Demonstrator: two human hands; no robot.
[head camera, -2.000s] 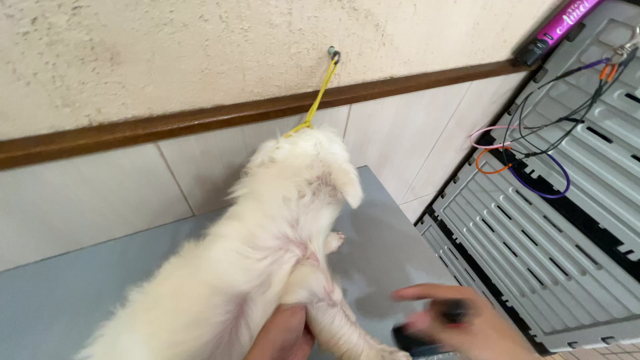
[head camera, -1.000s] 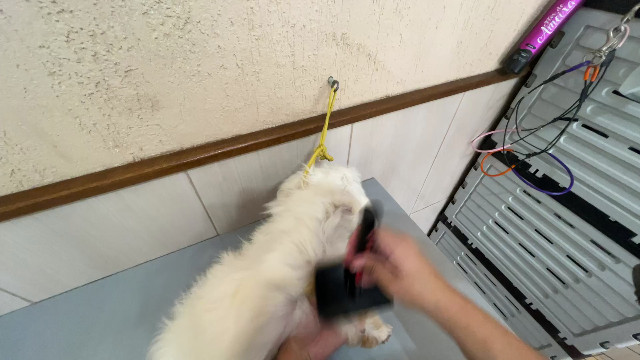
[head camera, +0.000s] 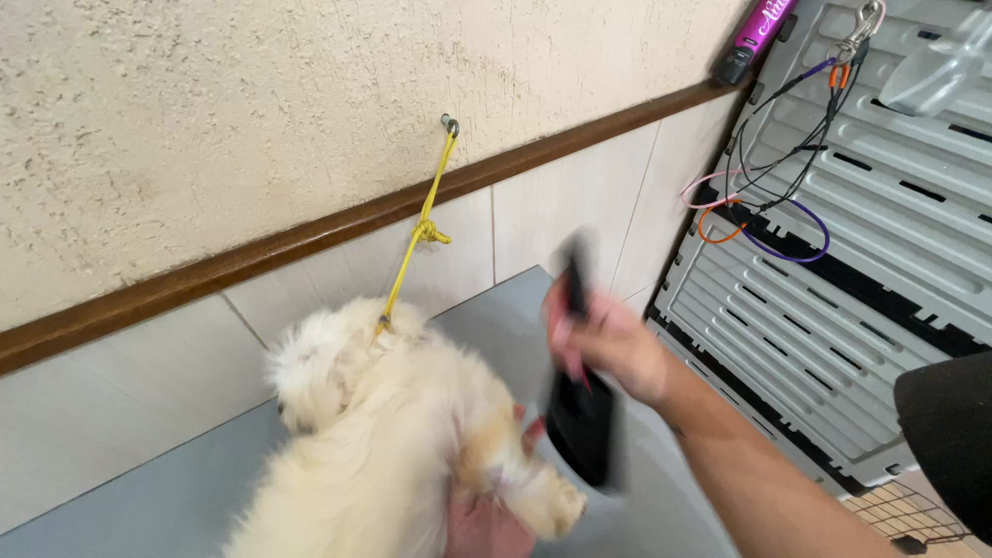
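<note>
A white, cream-tinged dog (head camera: 364, 434) stands on a grey table (head camera: 178, 473), its head at the left near the wall. A knotted yellow cord (head camera: 426, 230) runs from its neck up to a metal eye hook (head camera: 450, 125) in the wall. My left hand (head camera: 487, 519) is under the dog's raised leg (head camera: 542, 496), its fingertips showing behind the leg, so it holds that limb. My right hand (head camera: 601, 333), blurred, grips a black and red slicker brush (head camera: 585, 430) by the handle. The brush head hangs just right of the leg; whether it touches the fur cannot be told.
A brown wooden rail (head camera: 310, 239) crosses the wall. At the right, grey plastic panels (head camera: 783, 325) stand with black cords and coloured loops (head camera: 787, 232) hanging in front. A purple bottle (head camera: 763, 27) rests on the rail, with a clear plastic bottle (head camera: 930, 74) near the upper right.
The dog's head has turned to the left. One second ago the brush overlapped the dog's front; now it is to the right of the leg, still in my right hand.
</note>
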